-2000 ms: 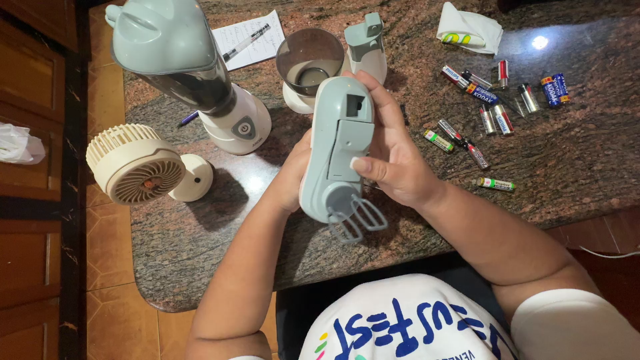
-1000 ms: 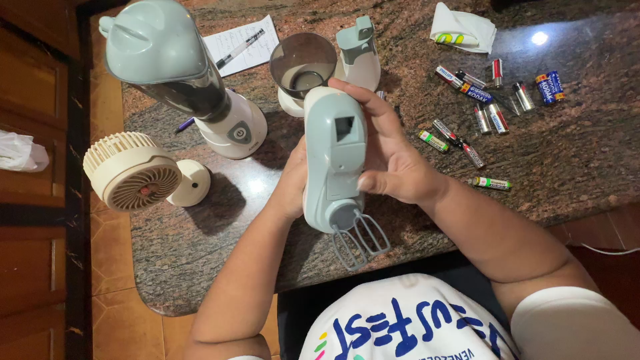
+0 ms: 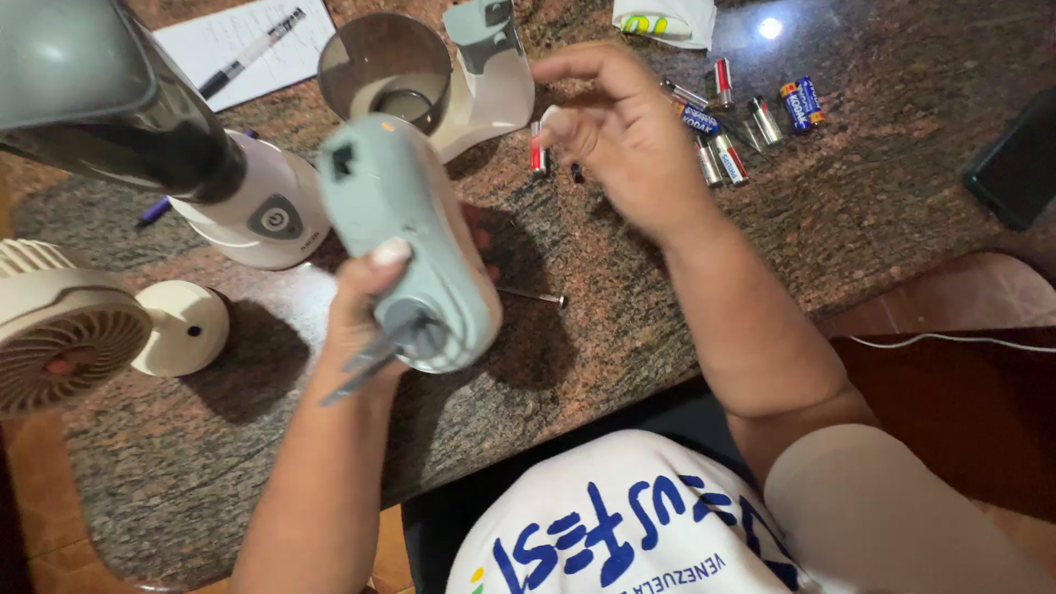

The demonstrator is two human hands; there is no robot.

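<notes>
My left hand (image 3: 367, 289) grips a toy hand mixer (image 3: 404, 223) with a pale green housing, its grey beaters pointing down to the left. The thumb lies on the green face; the other fingers are mostly hidden behind. A dark square opening shows near the mixer's far end. My right hand (image 3: 623, 136) is off the mixer, raised above the counter with fingers apart and nothing seen in them. Just left of it stands the white mixer stand (image 3: 495, 99) with a smoky bowl (image 3: 384, 70). A red-and-silver battery (image 3: 539, 148) lies by its fingertips.
A toy blender (image 3: 272, 202) and a cream fan (image 3: 177, 326) stand at left. Loose batteries (image 3: 766, 120) lie right of my right hand, and a dark phone (image 3: 1015, 165) is at far right. Nearby are a screwdriver (image 3: 536, 297), paper (image 3: 297, 49), a pen (image 3: 247, 58) and a white packet (image 3: 668, 21).
My right hand has let go of the mixer and moved away to the right. The mixer, now in my left hand alone, is tilted with its beaters toward the left.
</notes>
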